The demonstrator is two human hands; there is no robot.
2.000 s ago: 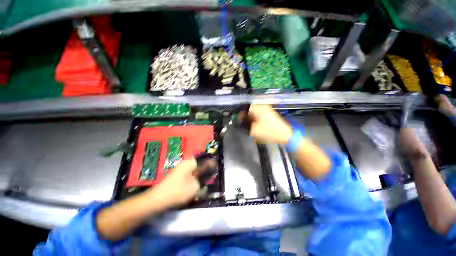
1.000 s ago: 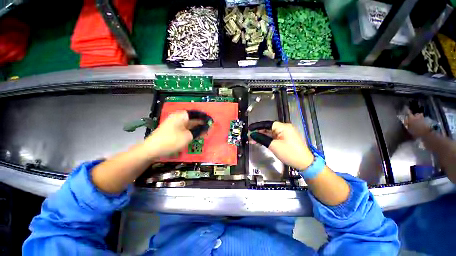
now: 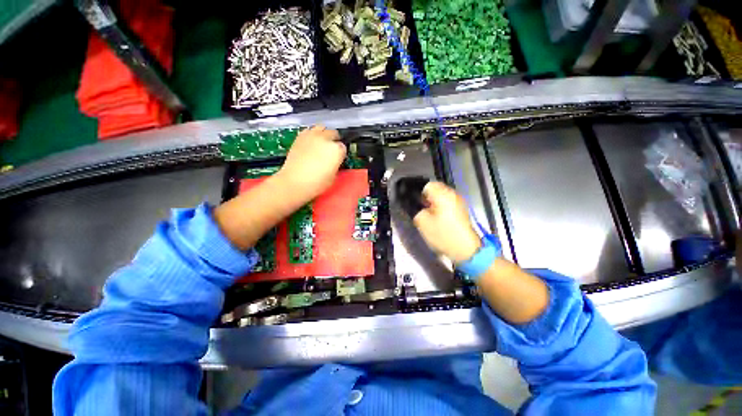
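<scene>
A black pallet (image 3: pixel 378 244) lies on the conveyor with a red sheet (image 3: pixel 338 244) over its board. Daughter boards lie on the sheet, one in the middle (image 3: pixel 301 236), one at the right (image 3: pixel 365 218) and one at the left, partly under my left forearm. My left hand (image 3: pixel 316 162) is over the pallet's far edge, beside the green row board (image 3: pixel 256 145); its fingertips are hidden. My right hand (image 3: pixel 435 213), with black finger cots, is right of the pallet above the metal plate. It is blurred, and I cannot tell whether it holds anything.
Behind the rail (image 3: pixel 561 93) stand bins of silvery parts (image 3: pixel 272 61), beige parts (image 3: pixel 366 41) and green parts (image 3: pixel 464 41). Red sheets (image 3: pixel 126 73) are stacked at the left. A blue cord (image 3: pixel 449 146) hangs near my right hand. A clear bag (image 3: pixel 679 171) lies at the right.
My left hand has moved from over the red sheet to the pallet's far edge. My right hand has drawn its fingers together. The view has shifted, and the other person's arm has left the right side.
</scene>
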